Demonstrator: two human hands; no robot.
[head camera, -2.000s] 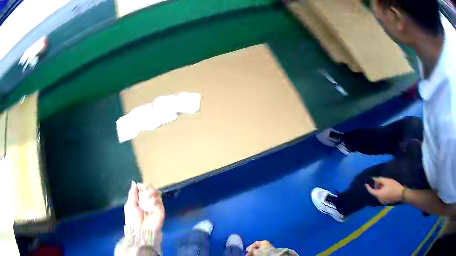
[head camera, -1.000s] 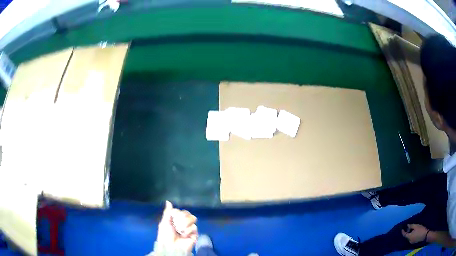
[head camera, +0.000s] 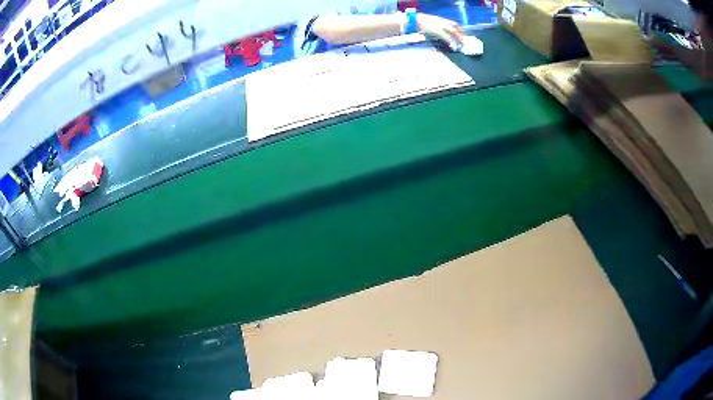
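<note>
Several white square pieces (head camera: 408, 373) lie in a row at the bottom edge of the picture. They rest on a large tan cardboard sheet (head camera: 500, 305) on the dark-green bench; the row is cut off by the picture's lower edge. The rightmost piece shows whole or nearly so, the others overlap or touch. Neither of my hands is in the picture.
Across the bench a person's arm (head camera: 367, 30) reaches to a small white item beside a pale sheet (head camera: 352, 82). Stacked cardboard (head camera: 625, 141) and an open carton (head camera: 539, 27) stand at right. A thin blue-ended tool (head camera: 677, 276) lies at right. A red-and-white item (head camera: 80, 181) lies far left.
The view has tilted up and shifted, so the white pieces and cardboard sheet now sit low in the picture. My left hand, seen earlier, is out of view. The opposite side of the bench has come into view.
</note>
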